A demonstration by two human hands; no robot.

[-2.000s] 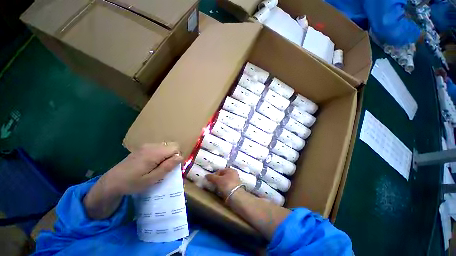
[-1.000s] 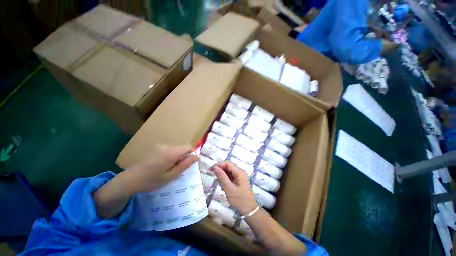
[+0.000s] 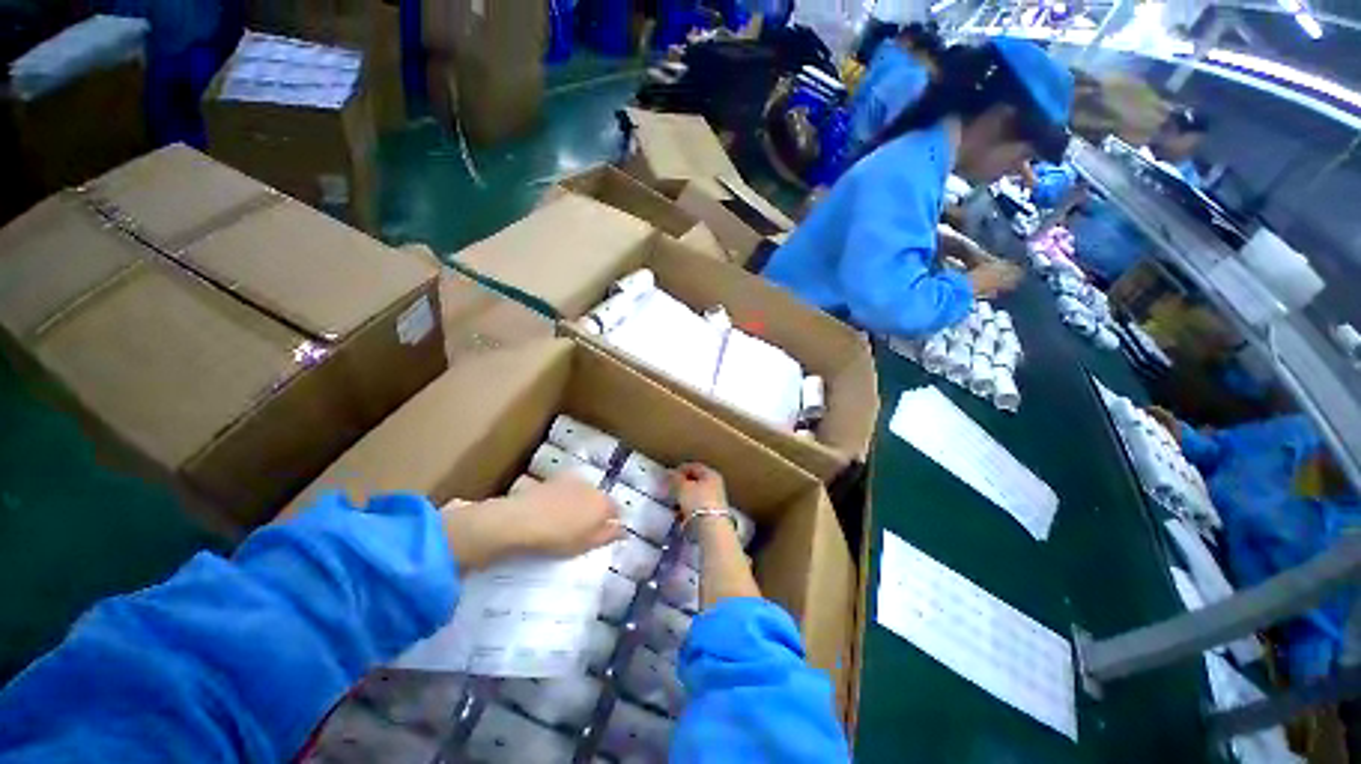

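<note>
The label sheet (image 3: 515,620) lies over the white cylindrical units (image 3: 645,515) in the open carton (image 3: 814,560). My left hand (image 3: 555,518) is shut on the sheet's upper part. My right hand (image 3: 699,493) is over the units at the carton's far side, fingertips together near a unit. Whether it pinches a label is too small to tell. The units stand in rows with dark gaps between them. The sheet and my left forearm hide part of the rows.
A neighbouring carton (image 3: 851,381) holds units and white sheets. A closed carton (image 3: 194,321) is at left. Two spare label sheets (image 3: 978,634) lie on the green surface (image 3: 955,731) at right, by a grey metal bar (image 3: 1194,620). A coworker in blue (image 3: 881,224) works beyond.
The view has tilted up, showing more of the hall. My left hand and the sheet have moved from the carton's near left side to over the units. My right hand has moved to the far rows.
</note>
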